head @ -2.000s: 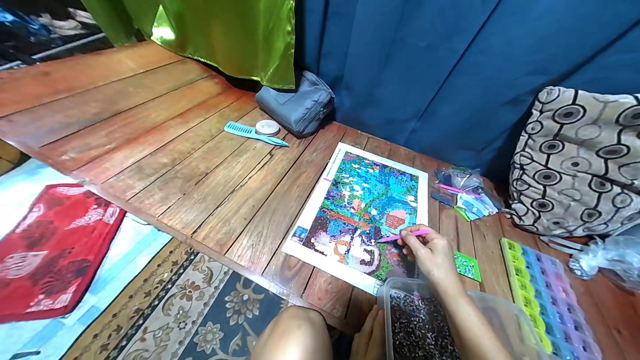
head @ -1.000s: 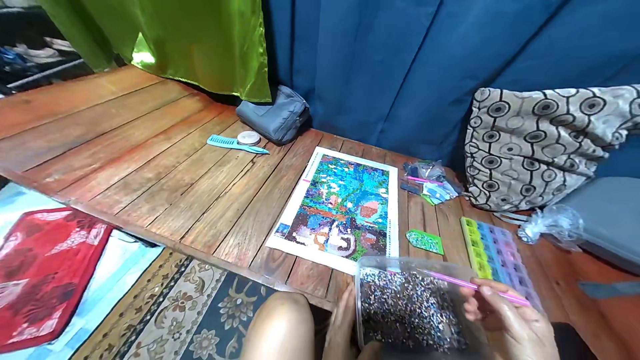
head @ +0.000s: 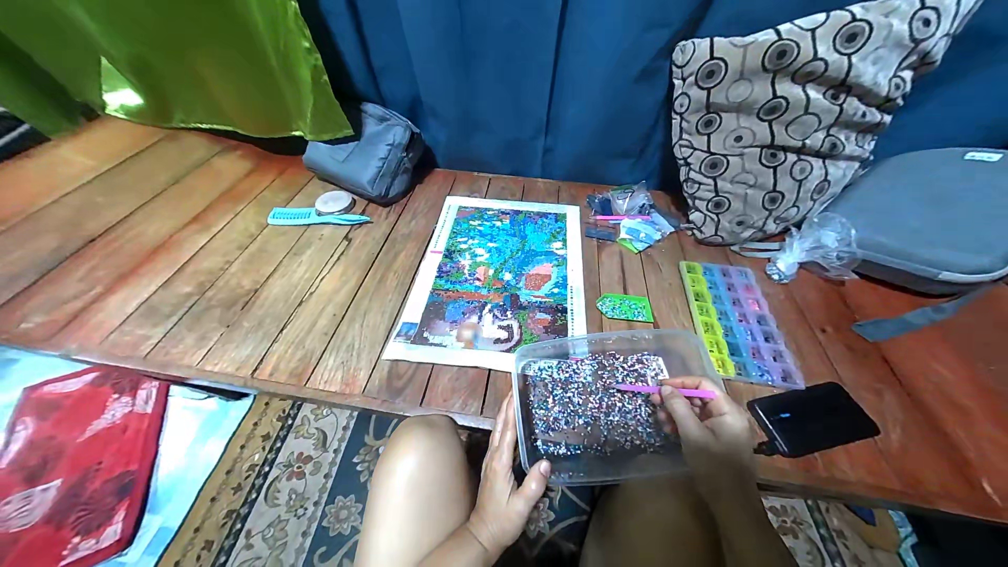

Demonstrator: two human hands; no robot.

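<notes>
My right hand (head: 705, 417) pinches a pink diamond-painting pen (head: 669, 390), its tip over the loose multicoloured beads (head: 594, 402) in a clear plastic container (head: 685, 346). My left hand (head: 508, 480) holds that container by its left wall, thumb at the near corner. Beyond the container, a partly covered diamond-painting canvas (head: 504, 276) lies flat on the wooden floor, its lower right corner hidden by the container. A small green tray (head: 624, 308) holding beads lies right of the canvas.
A multicoloured compartment organizer (head: 740, 323) and a black phone (head: 813, 419) with a cable lie to the right. Plastic packets (head: 630, 216) and a second pink pen lie behind the green tray. A comb (head: 315, 216), round container (head: 335, 203) and grey pouch (head: 366, 153) stand farther left.
Two seconds ago my right hand held the pink pen at the canvas; it has since moved to the container. The container has come up over the floor's near edge, with my left hand at its side.
</notes>
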